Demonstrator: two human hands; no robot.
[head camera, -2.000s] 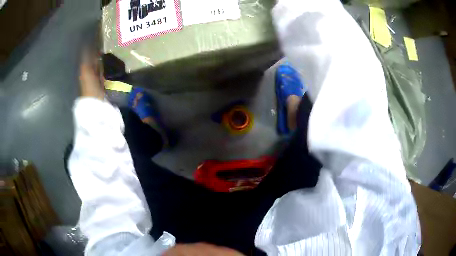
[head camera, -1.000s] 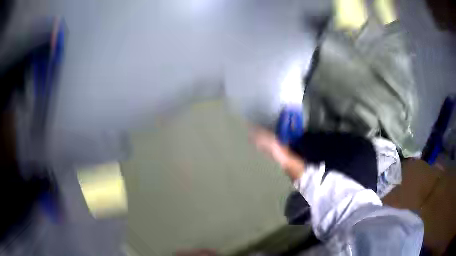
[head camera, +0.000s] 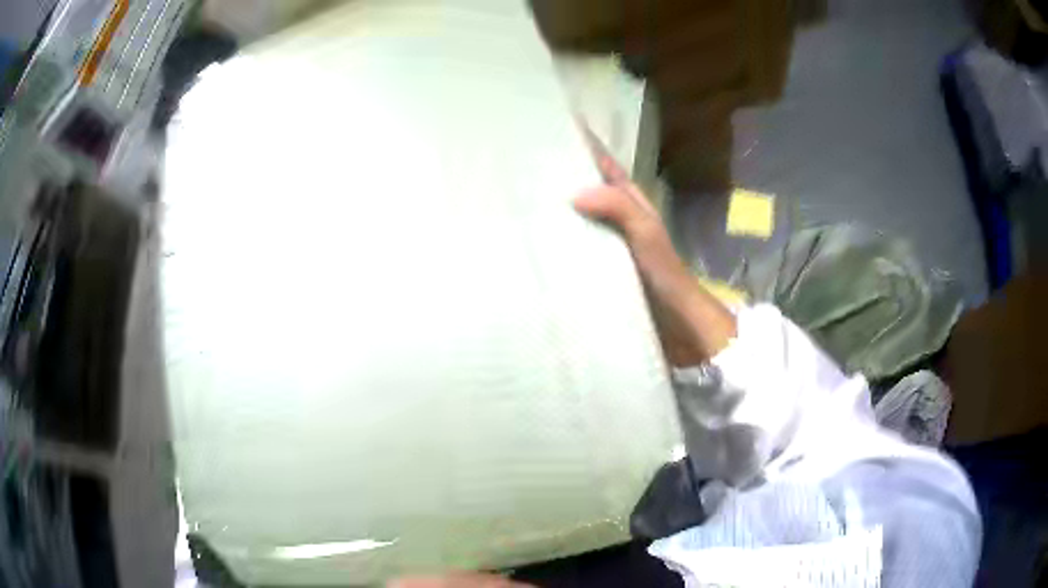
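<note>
The wrapped carton (head camera: 402, 299), pale green-grey and shiny, is held up close and fills the left and middle of the view. Black corner protectors sit on its lower right corner (head camera: 669, 498) and lower left corner. My right hand (head camera: 626, 213) holds the carton's right edge, thumb on the near face, the other fingers mostly hidden. My left hand is not in view. A blurred skin-toned shape shows at the bottom edge; I cannot tell what it is.
A green-grey woven sheet (head camera: 856, 301) lies heaped on the floor at right, near a yellow piece (head camera: 750, 214) and a brown carton (head camera: 998, 368). Brown cartons (head camera: 724, 57) stand behind. Dark blurred shelving or stacked items (head camera: 81, 322) are at left.
The carton has come up close to me, and its label no longer shows. My view has swung from floor, clogs and red stool to stacked cartons. My left hand has left the view.
</note>
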